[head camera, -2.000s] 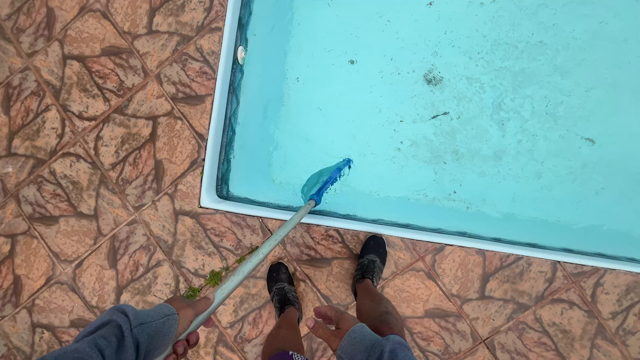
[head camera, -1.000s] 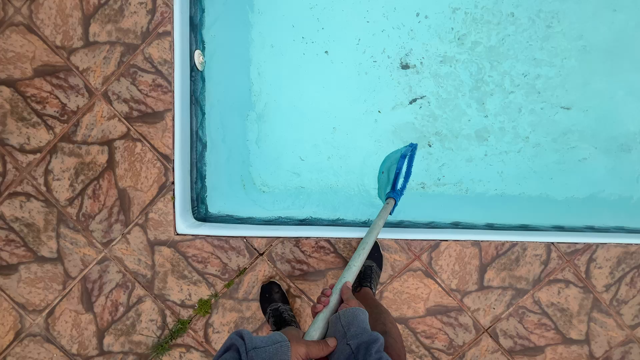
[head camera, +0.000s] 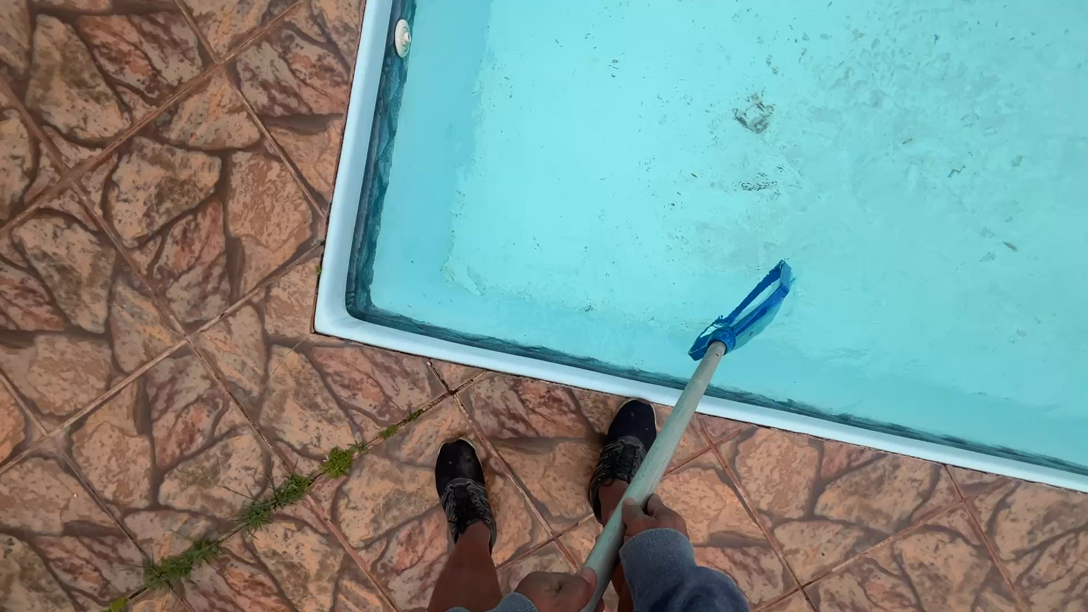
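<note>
My left hand (head camera: 557, 591) is wrapped around the lower part of a pale pole (head camera: 659, 450) at the bottom edge. Farther up the same pole, my right hand (head camera: 653, 517) grips it from the right side. The pole slants up and right over the pool's white rim (head camera: 544, 374). At its far end a blue pool skimmer net (head camera: 748, 314) is over the pool water (head camera: 595, 212), near the rim. Whether the net touches the water I cannot tell.
Stone-patterned tiles (head camera: 170, 272) surround the pool corner, with green weeds (head camera: 289, 490) along a joint. My dark shoes (head camera: 463, 484) stand close to the rim. A white round fitting (head camera: 402, 38) is on the pool's left wall. Dark debris (head camera: 753, 113) shows in the pool.
Two seconds ago only my left hand held the pole and my right hand was off it; now both grip it. The net has moved right along the near side of the pool.
</note>
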